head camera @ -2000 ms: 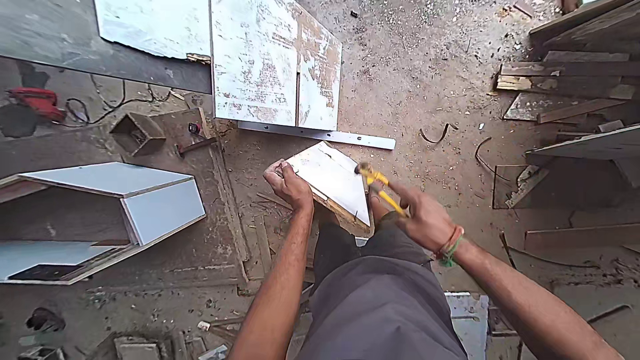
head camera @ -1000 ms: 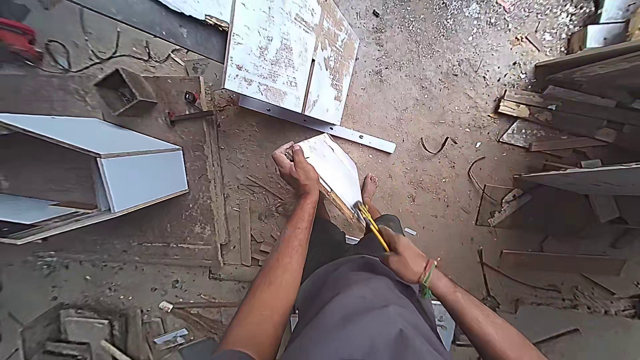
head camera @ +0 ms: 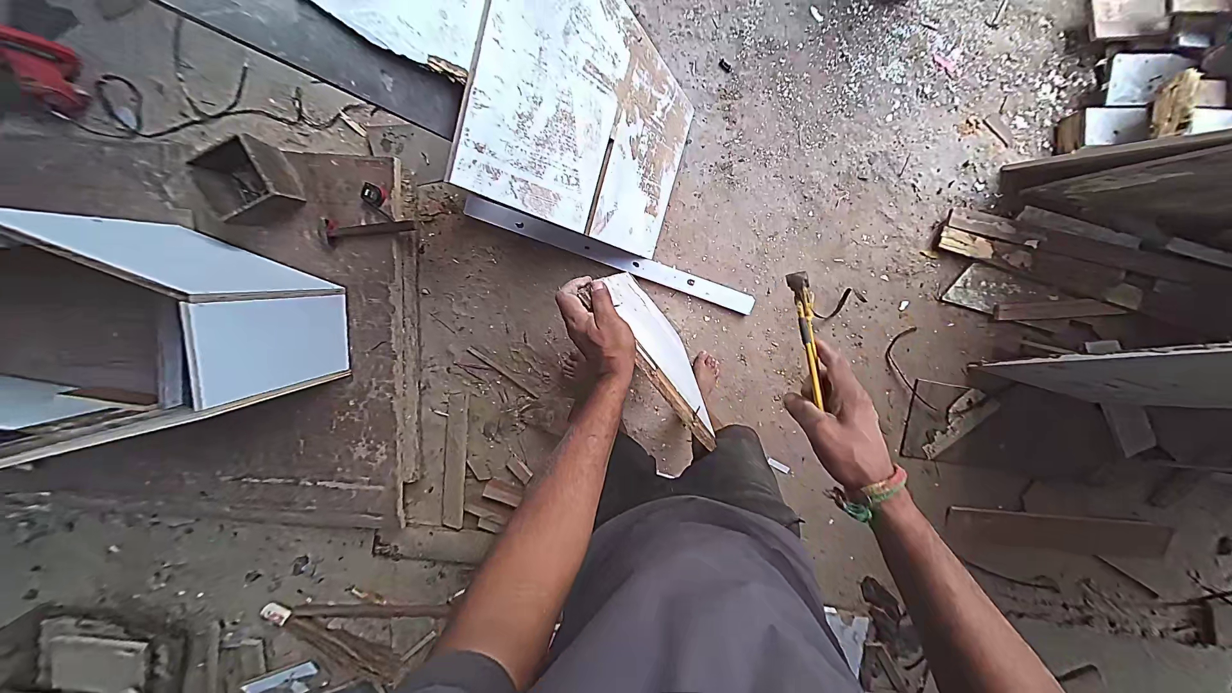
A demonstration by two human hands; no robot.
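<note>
My left hand (head camera: 602,332) grips the upper left end of a white-faced board (head camera: 664,346), which is tilted on edge between my legs with its rough wooden edge toward me. My right hand (head camera: 842,419) is closed round the yellow handle of a hammer (head camera: 804,332). The hammer is held up to the right of the board, apart from it, head pointing away from me. Past the board, a perforated metal strip (head camera: 664,274) lies against a large worn white panel (head camera: 549,115).
At left, a white-sided wooden box frame (head camera: 265,346) sits on a low wooden platform (head camera: 318,423), with a small open wooden box (head camera: 250,178) behind it. A red power tool (head camera: 43,72) with a cord is at upper left. Scrap boards (head camera: 1068,260) are stacked at right.
My right hand has moved the hammer from the board's lower right edge out to the right. My left hand still holds the board, now seen more edge-on than two seconds ago.
</note>
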